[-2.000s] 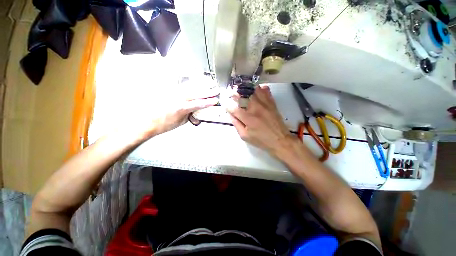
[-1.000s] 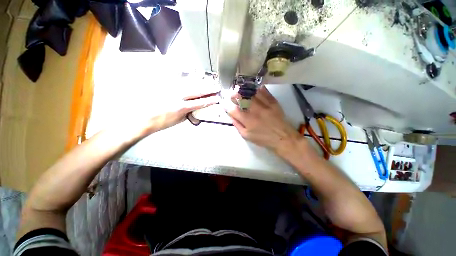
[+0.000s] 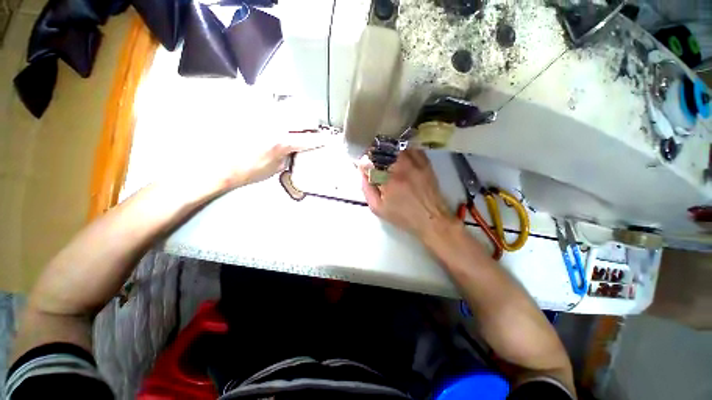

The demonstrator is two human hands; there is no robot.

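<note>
The white, speckled sewing machine head (image 3: 484, 86) stands over the table. My left hand (image 3: 269, 162) lies flat left of the needle area, its fingertips reaching toward the presser foot in strong glare. A thin dark edge shows at its fingers; the work piece itself cannot be made out. My right hand (image 3: 406, 191) lies just right of and below the needle area, its fingers partly hidden behind the machine parts. Whether either hand grips something cannot be told. A thin dark thread (image 3: 331, 70) runs down to the needle area.
Scissors with orange-red and yellow loops (image 3: 511, 220) lie right of my right hand. Blue-handled snips (image 3: 575, 267) lie beside the parts tray (image 3: 624, 308). Dark shiny leather pieces (image 3: 207, 47) lie at upper left, partly over orange-edged cardboard (image 3: 58, 172). A blue round thing (image 3: 472, 387) is below.
The view has shifted slightly, moving the scissors, tray and leather pieces left in the picture. My left hand sits slightly farther from my right hand, with both still by the needle area.
</note>
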